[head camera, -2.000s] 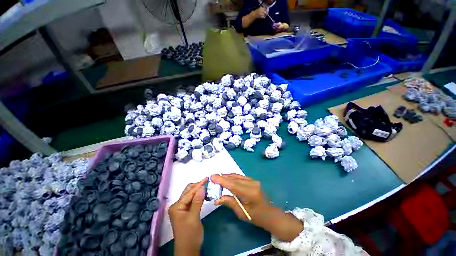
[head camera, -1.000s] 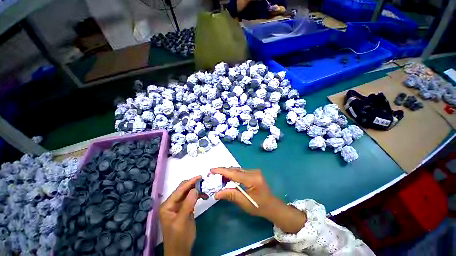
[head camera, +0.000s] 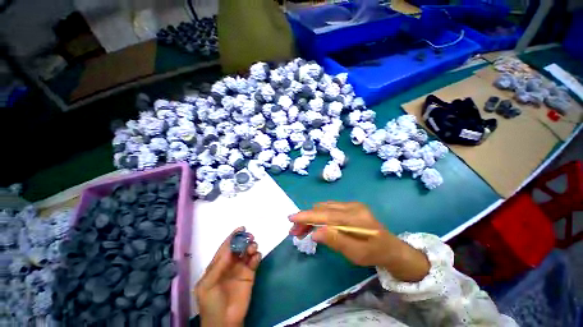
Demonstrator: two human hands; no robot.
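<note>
My left hand [head camera: 229, 281] holds a dark grey cup [head camera: 240, 243] at its fingertips, over the white sheet [head camera: 259, 207]. My right hand [head camera: 348, 233] holds a thin pale rod [head camera: 351, 229] that points left toward the cup, not touching it. A white ruffled piece [head camera: 305, 243] shows just below my right fingers; whether it is held or lies on the bench cannot be told. The pink tray [head camera: 185, 230] full of grey cups stands at the left.
A large heap of joined pieces [head camera: 256, 115] lies ahead, a smaller group [head camera: 409, 150] to its right. Loose white pieces [head camera: 25, 255] lie at far left. Blue bins [head camera: 396, 70] stand behind. A cardboard sheet [head camera: 505, 153] with a black item [head camera: 459, 120] is at right.
My hands have moved apart. The white piece is away from the cup, below my right hand. The rod has turned from slanting down right to nearly level. The view has shifted somewhat.
</note>
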